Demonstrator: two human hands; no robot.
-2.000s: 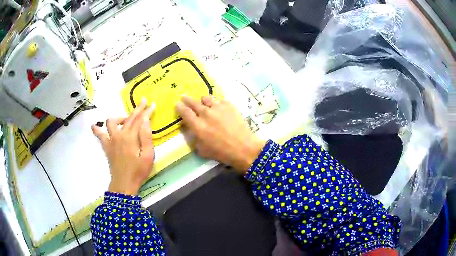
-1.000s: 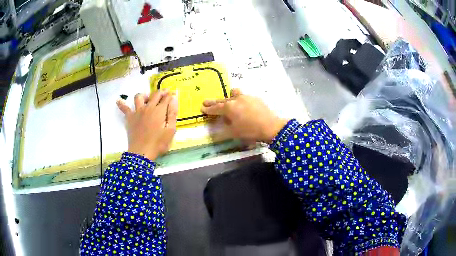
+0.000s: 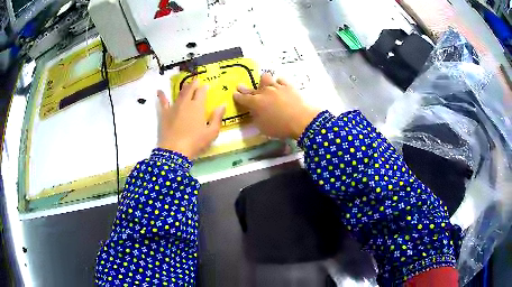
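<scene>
The yellow sewing template [image 3: 220, 91] lies closed and flat on the white template board [image 3: 67, 151], with a black curved slot and a black strip [image 3: 219, 57] along its far edge. The sewing machine head [image 3: 160, 33] stands over its far left corner. My left hand [image 3: 188, 120] lies on the template's left part, fingers spread. My right hand [image 3: 275, 106] rests on its right part, fingertips on the plate. Neither hand grips anything visible. The hands hide the template's near left and right edges.
A stack of black panels [image 3: 286, 218] lies at the near table edge. A clear plastic bag [image 3: 483, 112] with black pieces is at right. A green item [image 3: 349, 38] and loose black pieces [image 3: 400, 56] lie beyond. A second yellow template [image 3: 53, 84] is at left. A black cable [image 3: 114, 134] hangs at left.
The view has swung left, and the template now lies at the machine head. My left hand has shifted right and farther onto the template. My right hand stays on its right side.
</scene>
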